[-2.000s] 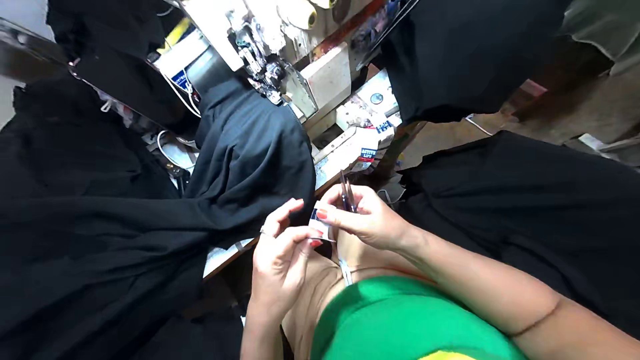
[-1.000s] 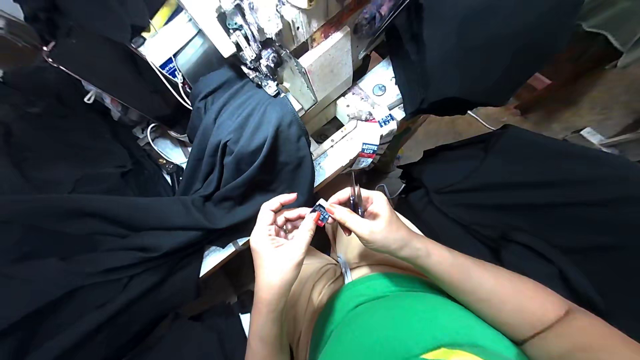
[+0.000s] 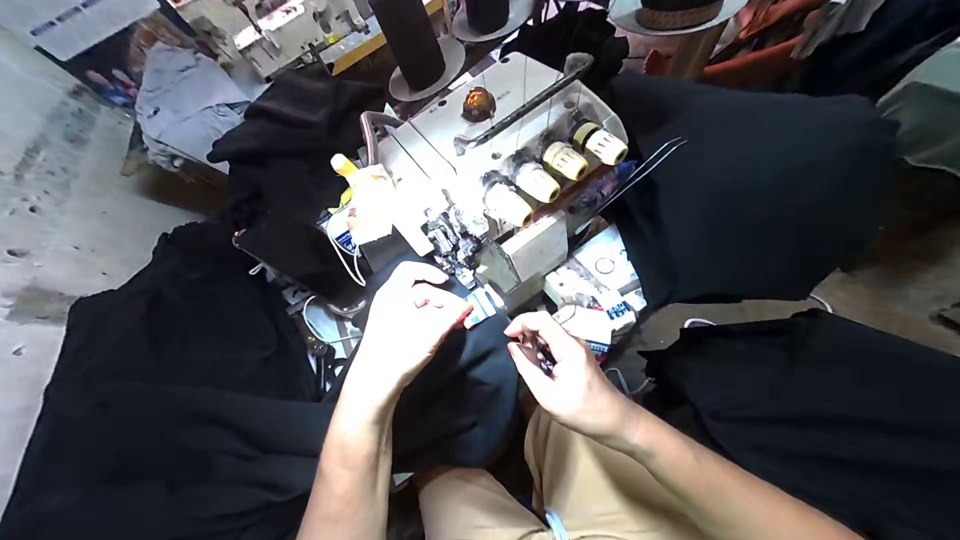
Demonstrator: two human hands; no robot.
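My left hand (image 3: 416,319) pinches a small white-and-blue fabric label (image 3: 484,304) by its edge, just below the needle area of a white overlock sewing machine (image 3: 450,176). Black cloth (image 3: 465,397) lies under the label and hangs down in front of the machine. My right hand (image 3: 559,367), to the right of the label and apart from it, is curled around a small dark tool (image 3: 538,352), which looks like thread snips and is mostly hidden by the fingers.
Black cloth (image 3: 187,450) is heaped at the left, and more black fabric (image 3: 757,195) hangs at the right. Thread cones (image 3: 409,45) stand behind the machine. Tweezers (image 3: 645,176) stick out at its right side, above small labels (image 3: 619,311) on the machine bed.
Both hands have moved from above my lap up to the machine's front. They were together at the label; now only the left holds it. The view has tilted up.
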